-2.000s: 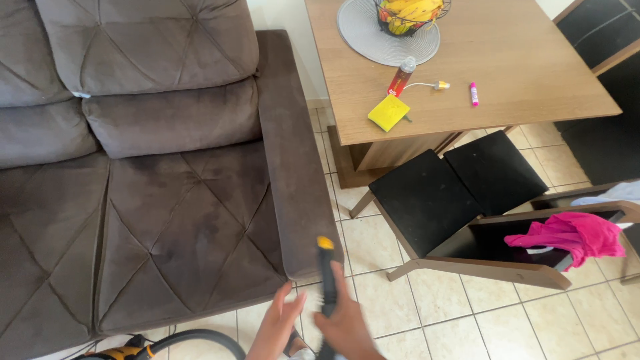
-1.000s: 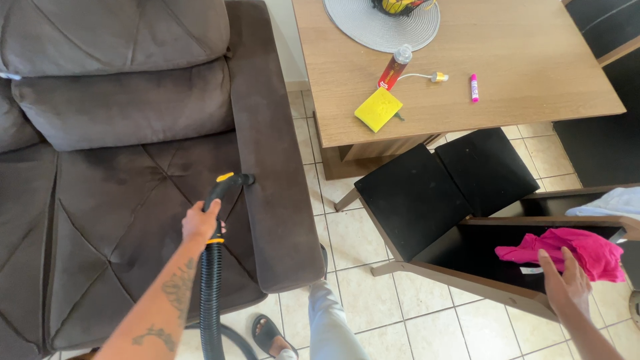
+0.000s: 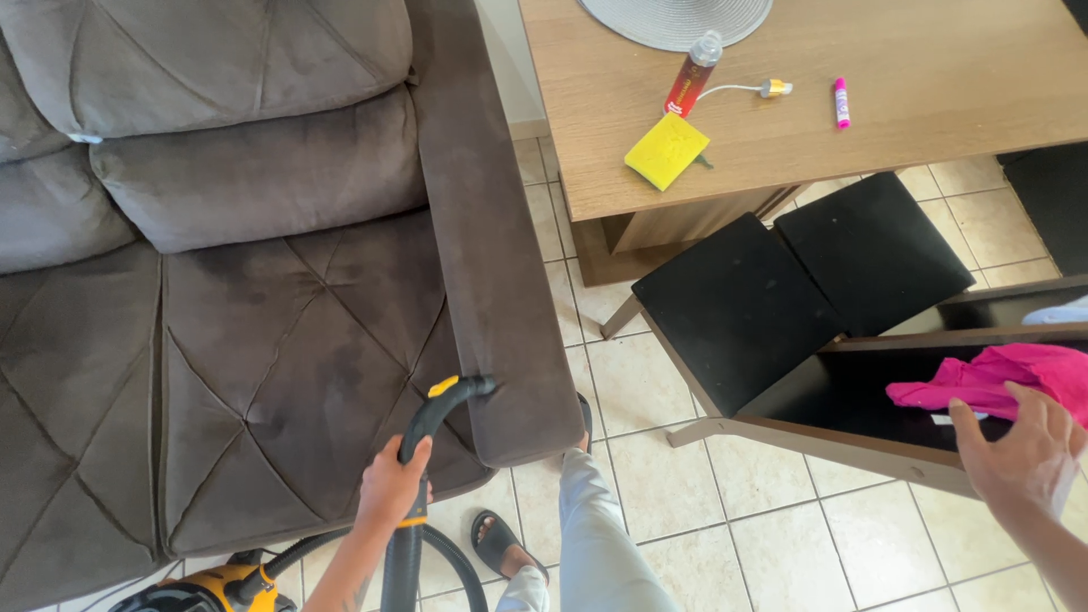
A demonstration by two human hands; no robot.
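My left hand [image 3: 395, 483] is closed around the black vacuum cleaner handle [image 3: 422, 425], which has a yellow slider and a ribbed hose below it. The handle's curved end meets the top of the armrest [image 3: 527, 365] of a grey-brown upholstered sofa [image 3: 255, 340]. Over at the right, my right hand [image 3: 1024, 446] has its fingers spread at the edge of a bright pink cloth [image 3: 1011, 374], which hangs over a chair back [image 3: 867, 404]. Whether the fingertips touch the cloth, I cannot tell.
A yellow and black vacuum body [image 3: 212, 591] stands on the tiled floor. Black-seated chairs [image 3: 739, 310] stand beside a wooden table [image 3: 790, 136]. On it lie a yellow sponge [image 3: 667, 151], a red-labelled bottle [image 3: 693, 75], a spray pump [image 3: 773, 87], a pink marker [image 3: 841, 104] and a round placemat [image 3: 680, 21].
Two seconds ago both hands were together near the vacuum handle in front of the armrest. Since then the left hand has taken the handle to the armrest, and the right hand has moved to the pink cloth.
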